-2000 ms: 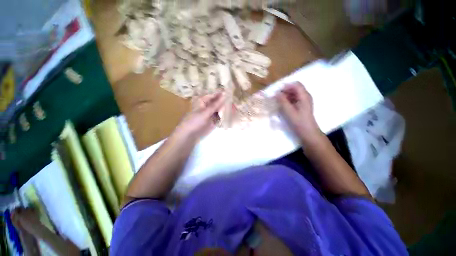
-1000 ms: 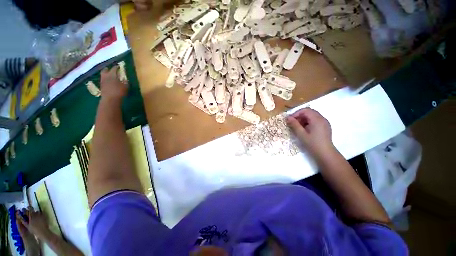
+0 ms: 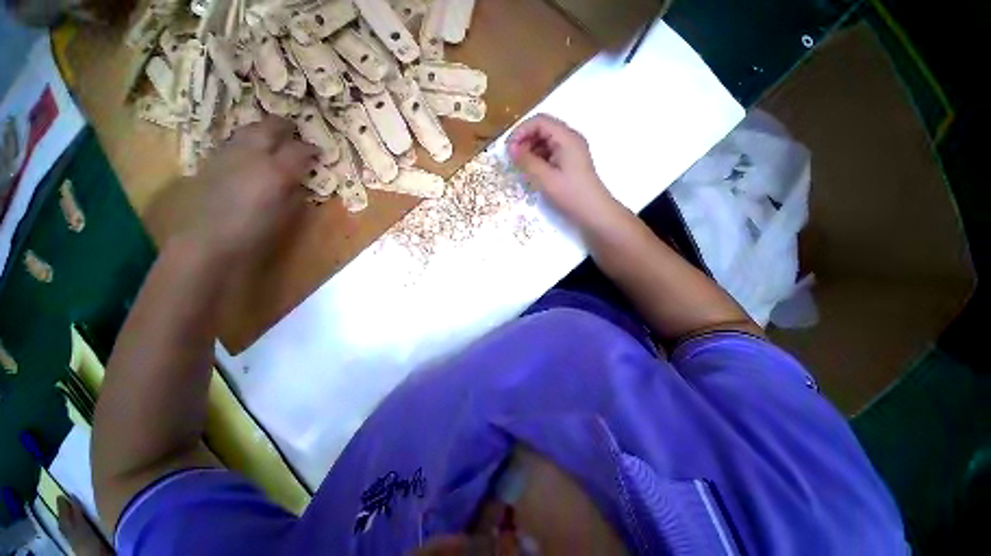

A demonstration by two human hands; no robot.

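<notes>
Beige flat housings with rounded ends and dark holes [image 3: 383,122] lie heaped on a brown cardboard sheet [image 3: 519,67]. Tiny copper-coloured fittings [image 3: 454,215] are scattered on a long white sheet [image 3: 643,117]. My left hand [image 3: 245,179] is blurred at the lower left edge of the heap, its fingertips at the housings; whether it grips one cannot be told. My right hand [image 3: 556,163] is at the right end of the fittings, thumb and fingertips drawn together. Anything between them is too small to tell.
Several housings [image 3: 72,206] lie spaced out on the green surface [image 3: 98,255] at left. Yellow boards [image 3: 255,445] stand at lower left, beside part of another person's hand [image 3: 82,529]. A white plastic bag [image 3: 750,201] is by an open brown carton [image 3: 897,206] at right.
My left hand has come back from the housings on the green surface to the heap. My right hand stays by the fittings. The view has shifted and turned.
</notes>
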